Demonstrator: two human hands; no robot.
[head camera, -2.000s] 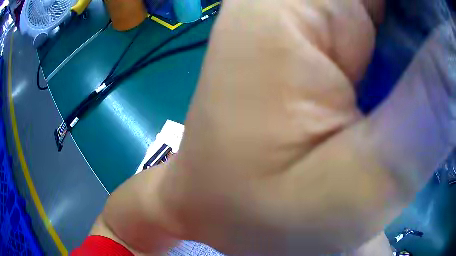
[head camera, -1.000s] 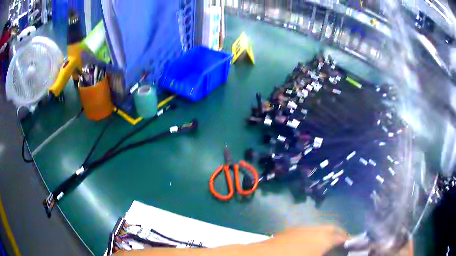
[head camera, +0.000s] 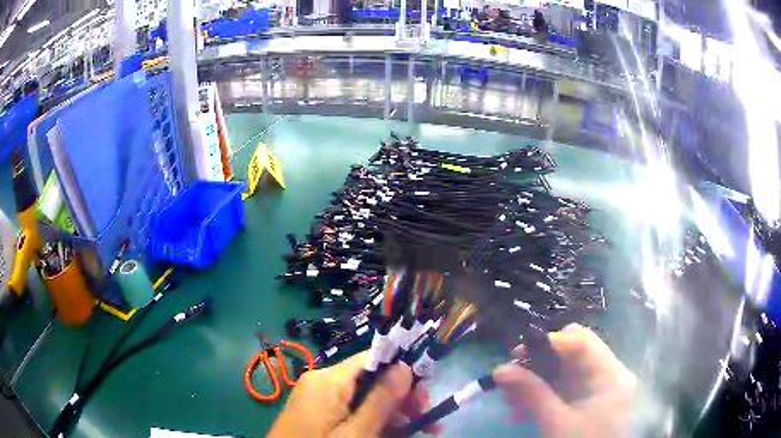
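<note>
My left hand (head camera: 347, 402) is closed around several black wire harness branches (head camera: 411, 334) with white marker labels; thin red, orange, green and yellow wires fan upward from them. The connector ends above the wires are dark and blurred. My right hand (head camera: 569, 385) is blurred at the lower right, its fingers closed on a black harness branch with a white band that runs toward my left hand. Behind both hands lies a large harness pile (head camera: 462, 205), black with white labels. Orange-handled scissors (head camera: 278, 369) lie left of the pile.
At the left are a blue parts bin (head camera: 199, 224), a file rack with blue folders (head camera: 116, 154), an orange pen holder (head camera: 67, 291), a teal cylinder (head camera: 134, 282) and a single black harness (head camera: 111, 359). A yellow sign (head camera: 265, 169) stands behind. Glare covers the right side.
The view has swung right and up. Both hands are now in front of the pile with harness branches in them; earlier a hand and forearm crossed close to the camera, then low over the bench.
</note>
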